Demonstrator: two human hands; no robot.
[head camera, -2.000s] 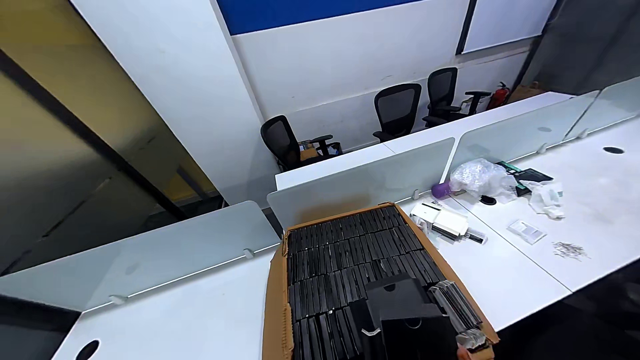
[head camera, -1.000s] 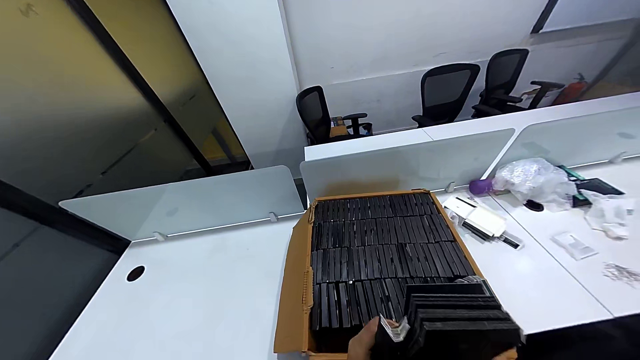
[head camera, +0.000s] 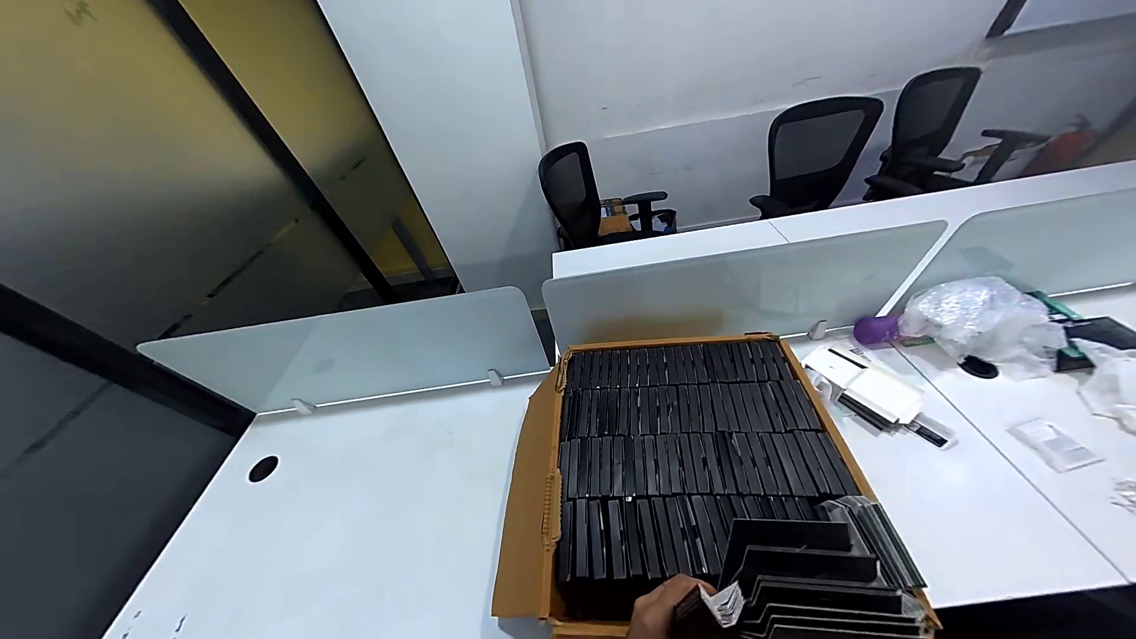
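A cardboard box packed with rows of thin black cases stands on the white desk. At its near edge my left hand grips a dark item with a crumpled whitish piece at its end; what it is cannot be told. Just right of the hand, a fanned stack of black flat panels rises over the box's near right corner. Clear-wrapped dark sleeves stand beside that stack. My right hand is out of view.
Frosted glass dividers edge the desk behind the box. Right of it lie a white device, a purple object, clear plastic bags and a small packet. Mesh chairs stand beyond.
The black panels at the near right corner now sit more fanned out than two seconds ago. A hand has come into view at the box's near edge. The view has shifted left.
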